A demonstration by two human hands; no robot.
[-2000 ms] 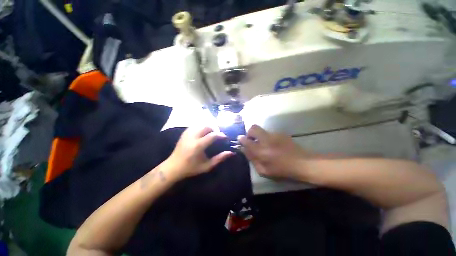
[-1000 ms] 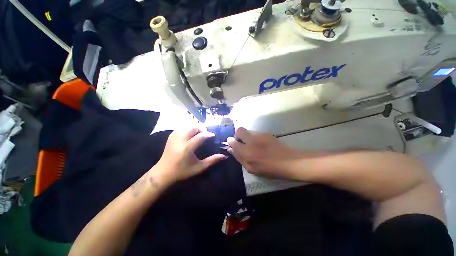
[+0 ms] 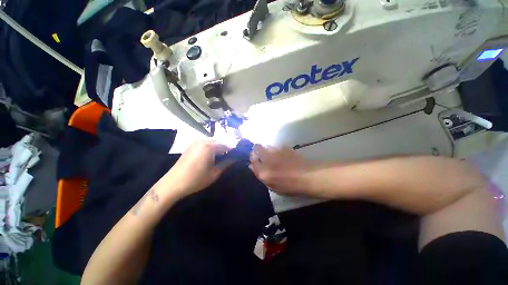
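Observation:
A dark garment (image 3: pixel 128 167) drapes over the machine bed's left part and hangs over the front edge. My left hand (image 3: pixel 198 164) holds its edge just left and in front of the needle area. My right hand (image 3: pixel 276 168) pinches the same dark edge from the right, close to my left hand. A small bunched bit of dark cloth shows between the hands. The presser foot and needle area (image 3: pixel 231 125) is washed out by bright light, so whether the cloth lies under the foot cannot be told.
The cream-white "protex" machine head (image 3: pixel 312 69) spans the back, with a lit panel (image 3: pixel 490 54) at right. An orange crate (image 3: pixel 71 203) stands left under the cloth. Crumpled white cloth (image 3: pixel 19 195) lies far left. A red, white and black patterned piece (image 3: pixel 271 240) hangs at the table's front edge.
The view has shifted, so the machine head sits further left in the picture. My hands have drawn the cloth edge into a smaller bunch; the flat piece seen between them earlier now looks folded.

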